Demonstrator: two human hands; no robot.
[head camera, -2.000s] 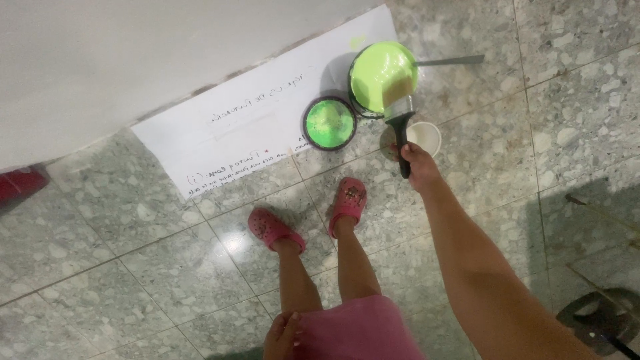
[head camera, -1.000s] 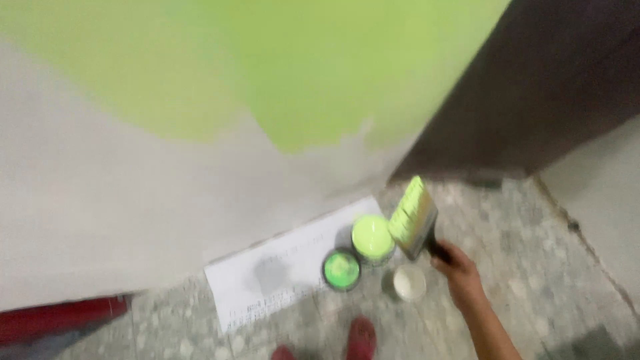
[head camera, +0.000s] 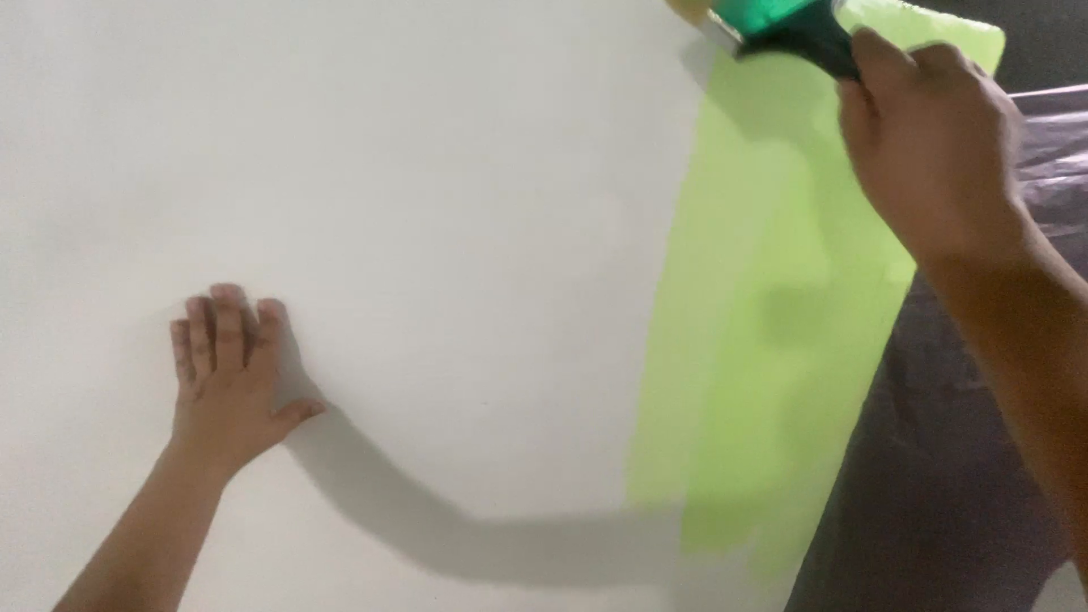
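My right hand (head camera: 935, 136) grips the dark handle of a wide paintbrush (head camera: 790, 34) at the top right. The brush's metal band and part of its bristles show at the top edge, over the left border of the painted strip. Light green paint (head camera: 756, 340) runs down the right part of the white wall (head camera: 467, 255). On the left, my left hand (head camera: 225, 391) lies flat on the unpainted wall with its fingers spread, holding nothing.
Dark, shiny plastic-like sheeting (head camera: 926, 442) borders the green paint on the right, partly behind my right forearm. Shadows of my arms fall across the wall.
The view has swung up from the floor, paint containers and paper to the wall. My right hand has carried the brush from beside the containers to the wall; my left hand is now on the wall.
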